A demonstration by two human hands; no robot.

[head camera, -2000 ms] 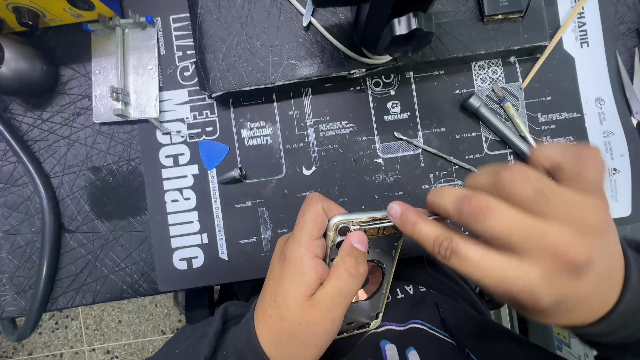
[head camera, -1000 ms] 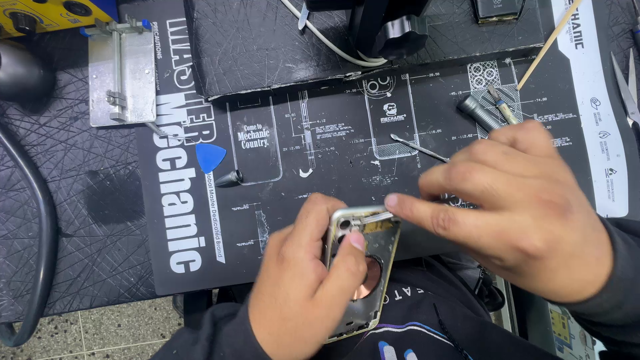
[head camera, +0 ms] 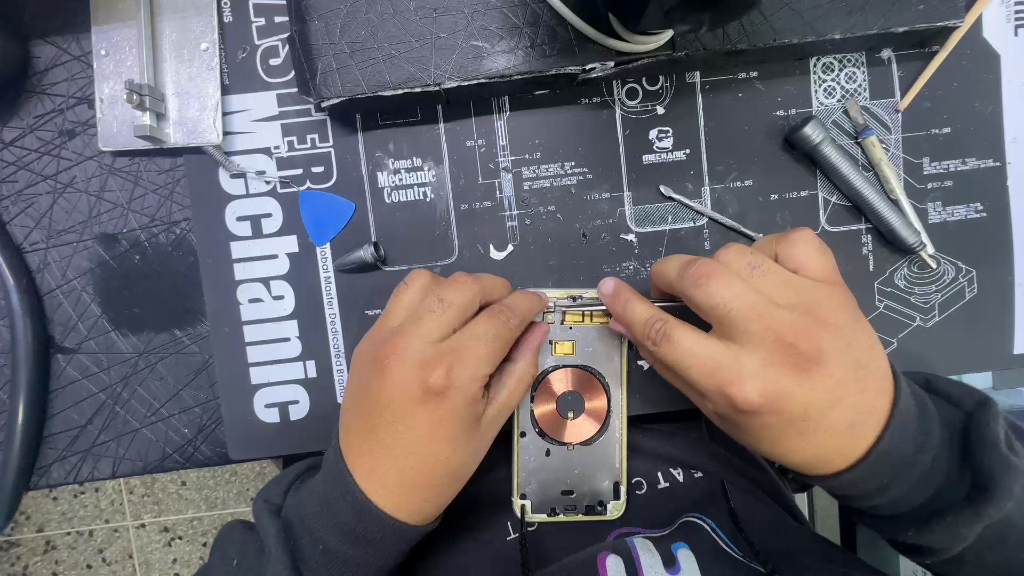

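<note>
An opened smartphone housing lies upright at the mat's near edge, its copper wireless charging coil facing up. Fingers of my left hand pinch its upper left corner. Between the thumb and fingers of my right hand is a thin metal tool, its tip lying across the top end of the housing near gold contacts. The rest of that tool runs under my right fingers, so its kind cannot be told. A metal spudger lies just beyond my right hand.
Beyond my left hand lie a blue plastic pick and a dark conical cap. A metal holder stands far left. At right are a grey-handled tool, a worn blade tool and a wooden stick. A black ledge spans the back.
The phone housing has turned from tilted to nearly straight. My left thumb has moved off its face to the upper left edge. The view has shifted closer.
</note>
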